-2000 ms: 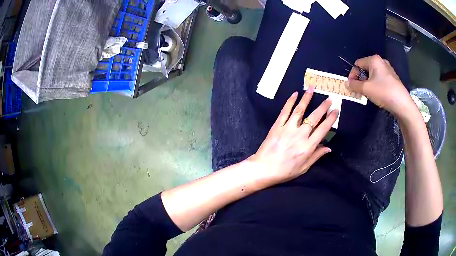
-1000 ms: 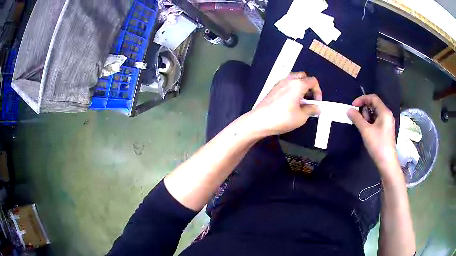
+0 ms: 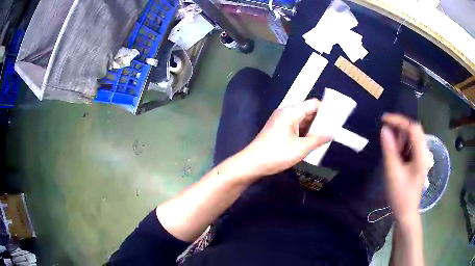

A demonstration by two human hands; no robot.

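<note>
My left hand point(image 3: 284, 137) holds a white T-shaped fabric piece point(image 3: 336, 111) between thumb and fingers above the dark board point(image 3: 383, 41). The piece's stem points to the lower right. My right hand point(image 3: 403, 145) is blurred, apart from the piece on its right; what its fingers hold cannot be told. A tan marked ruler point(image 3: 359, 78) lies on the board beyond the piece. A long white strip point(image 3: 304, 80) lies at the board's left, partly behind my left hand. A pale thread loop point(image 3: 379, 214) lies on my lap.
Overlapping white pieces point(image 3: 333, 31) lie at the board's far end. A white-topped table point(image 3: 442, 23) is at the upper right. A round clear bin point(image 3: 440, 179) with whitish scraps stands at the right. A grey fabric bin point(image 3: 86, 47) and blue crate point(image 3: 122, 80) are at the upper left.
The ruler was first under my hands on the fabric, then lay on the board. My left hand has lifted and turned the T-shaped piece. My right hand has let go and moved right.
</note>
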